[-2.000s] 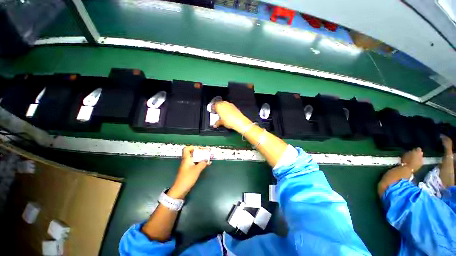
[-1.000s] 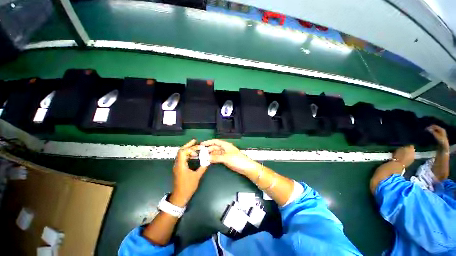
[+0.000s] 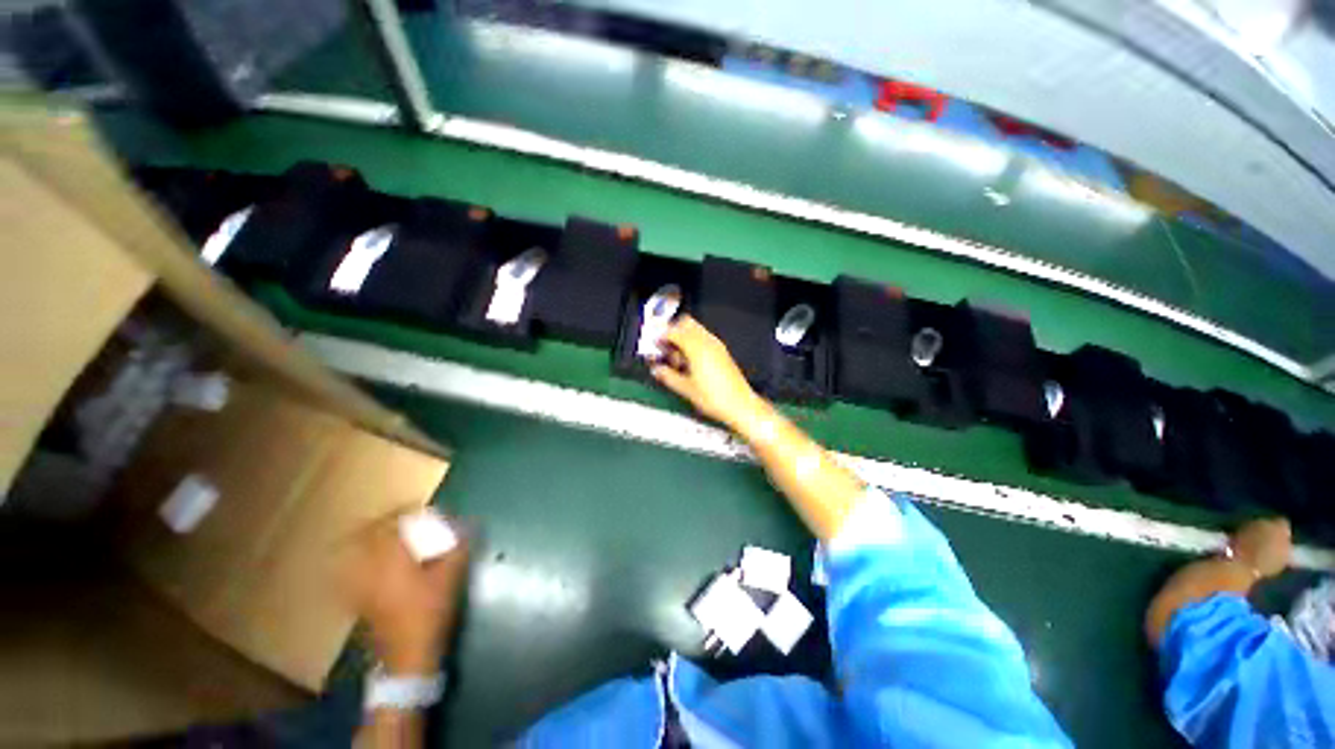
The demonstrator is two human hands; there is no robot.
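Note:
My right hand is at an open black box base on the belt, its fingers on the white adapter in the tray below a coiled white cable. My left hand, blurred, is over the flap of the cardboard carton and holds a white adapter. Several loose white adapters lie in a pile on the dark green worktop.
More black boxes and lids stand in a row on the green belt. The pale side rail runs between belt and worktop. The carton holds loose white adapters. A co-worker's arm is at the right.
My right hand has moved from near my left hand up to a box on the belt. My left hand has moved left and down to the carton. The view has shifted left, showing more carton.

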